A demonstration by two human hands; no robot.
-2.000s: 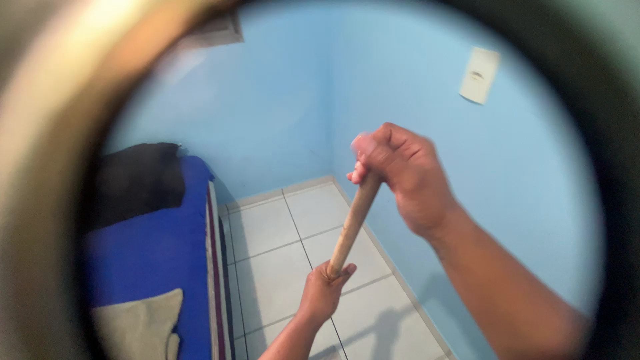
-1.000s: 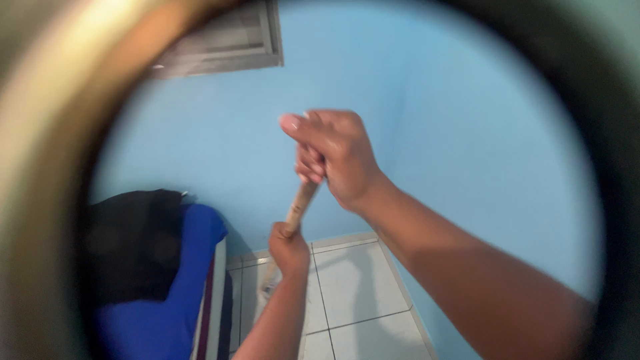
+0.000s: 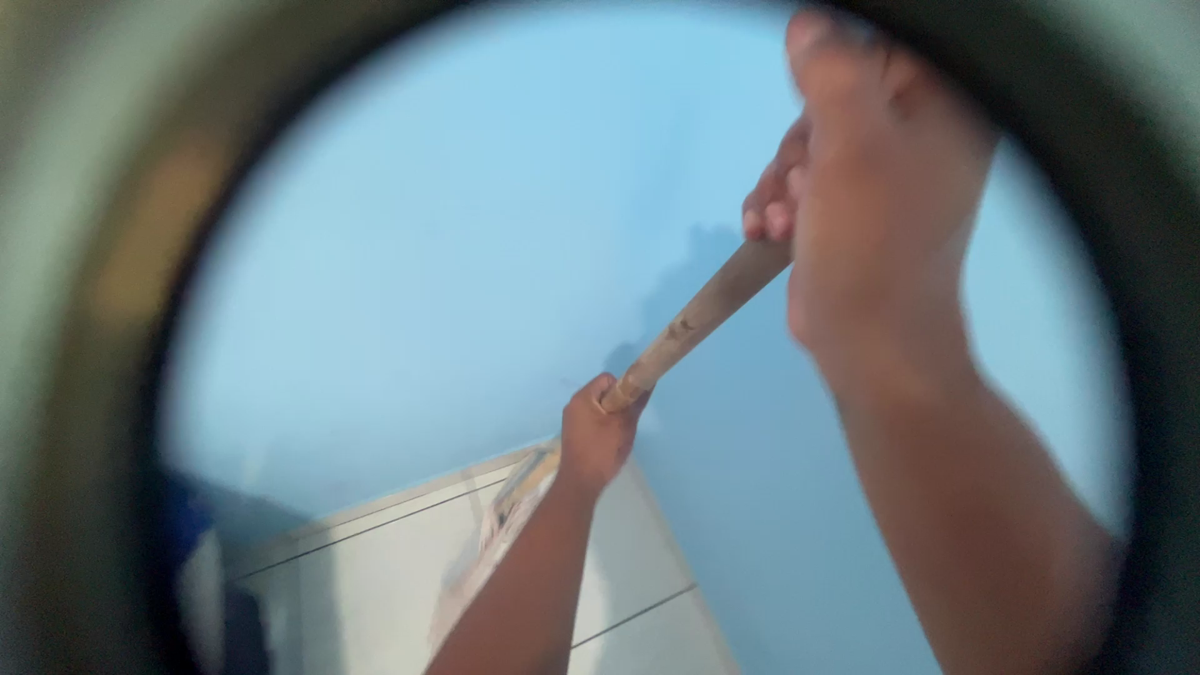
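Note:
A long wooden pole (image 3: 703,314) slants from upper right to lower left between my two hands. My right hand (image 3: 867,178) is closed round its upper end, close to the camera. Lower down, my left hand (image 3: 600,431) grips the shaft with the thumb along it. Below that hand, at floor level, a pale, fringed, cloth-like mass (image 3: 511,516) shows partly behind my left forearm; its exact form is blurred and partly hidden.
Light blue walls (image 3: 450,234) meet at a corner ahead. White floor tiles (image 3: 394,572) with dark joints and a pale skirting run along their foot. The edge of something blue (image 3: 192,520) shows at the far left, beside the wall.
The view has swung strongly toward the corner; the window frame and black cloth have left it. My right hand is now higher and closer to the camera, and the pole slants more. Both hands keep their grip.

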